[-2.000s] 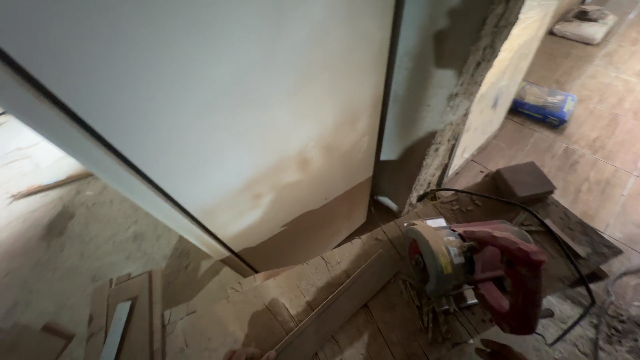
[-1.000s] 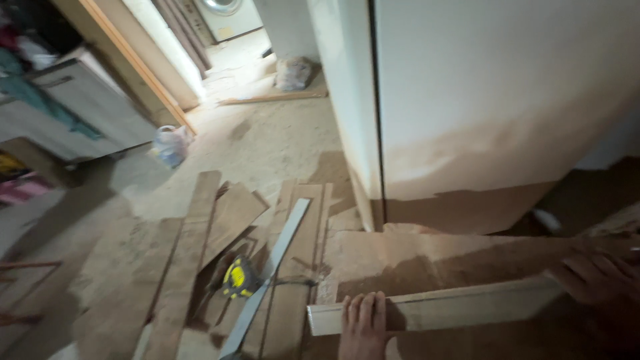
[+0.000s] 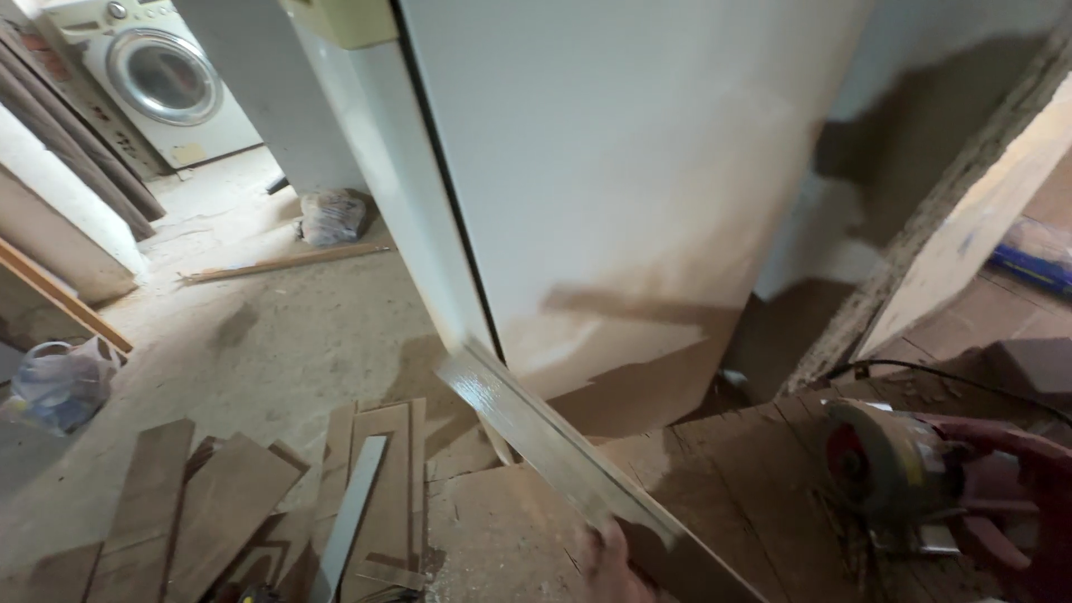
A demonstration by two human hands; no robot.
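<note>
My left hand, partly cut off by the bottom edge, grips the side of a long narrow board. The board is raised at a slant, its far end near the lower corner of a large white refrigerator-like cabinet. My right hand is out of view. To the right, a red handheld circular saw lies on the wooden work surface. A flat metal strip rests on cut boards at the lower left. Part of a tape measure shows at the bottom edge.
More loose boards lie on the dusty floor at the lower left. A plastic bag, a wooden strip and a wrapped bundle are farther off. A washing machine stands at the back. A black cord runs behind the saw.
A second ago both hands were on the board, which lay low across the work surface; now it is lifted and angled, with one hand seen on it. The view has swung left, then partly back right.
</note>
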